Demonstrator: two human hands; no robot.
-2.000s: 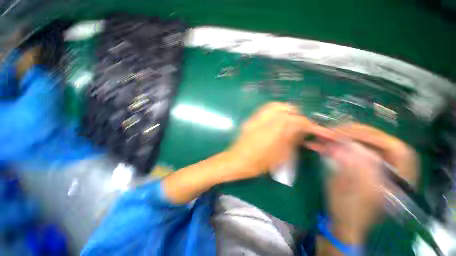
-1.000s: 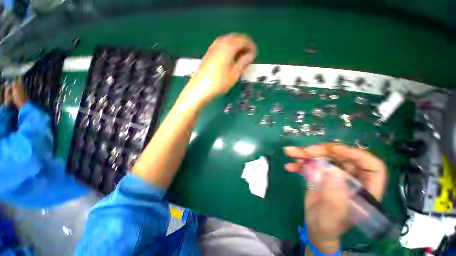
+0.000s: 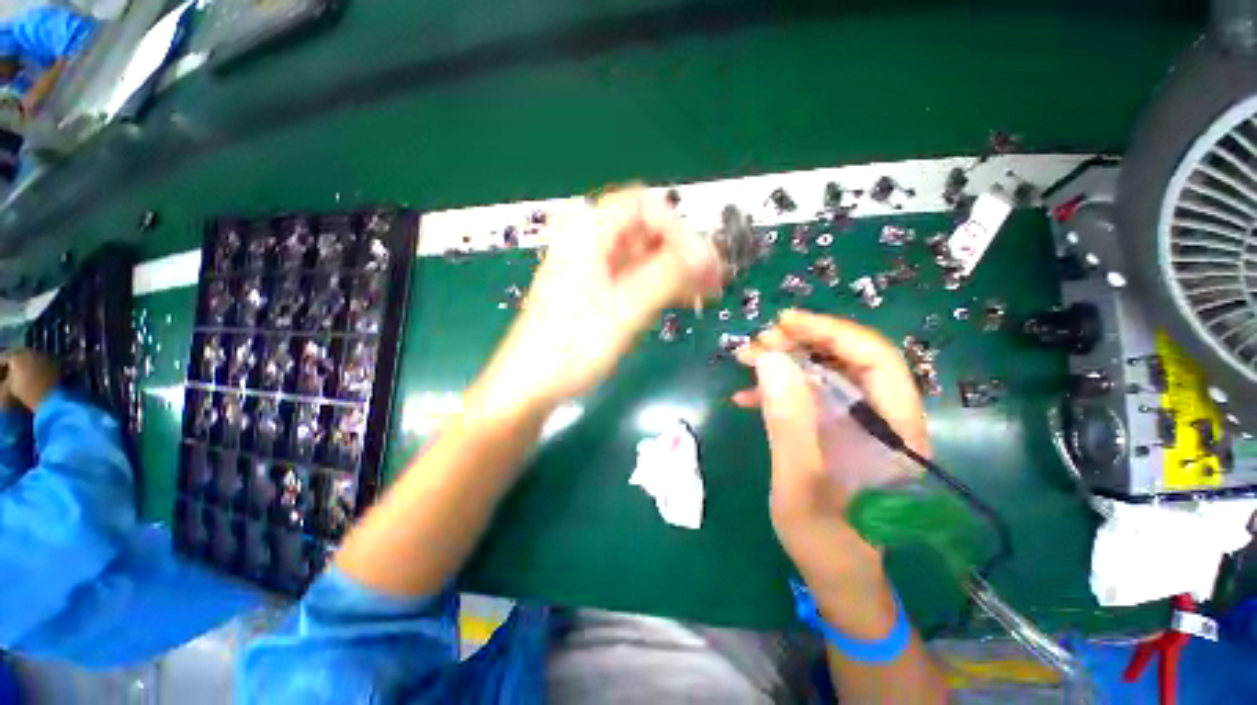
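My left hand is blurred over the bench, left of the scattered parts. A dark, blurred small component shows at its fingertips and seems held. My right hand grips the black-corded pen tool, its front end up and left between the fingers. The syringe lies back in the same hand; its green cap and clear tube show at the wrist. Small black-and-metal components lie scattered beyond both hands. The white tissue, with a faint reddish mark, lies between my forearms.
A black compartment tray with parts stands at left, another beyond it beside a person's hand and blue sleeve. A grey fan, a grey box with a yellow label, white paper and red-handled pliers are at right.
The view has shifted, bringing the fan and pliers in. My left hand now has a blurred part at its fingertips. The pen tool, its black cord and the green cap now show clearly at my right hand.
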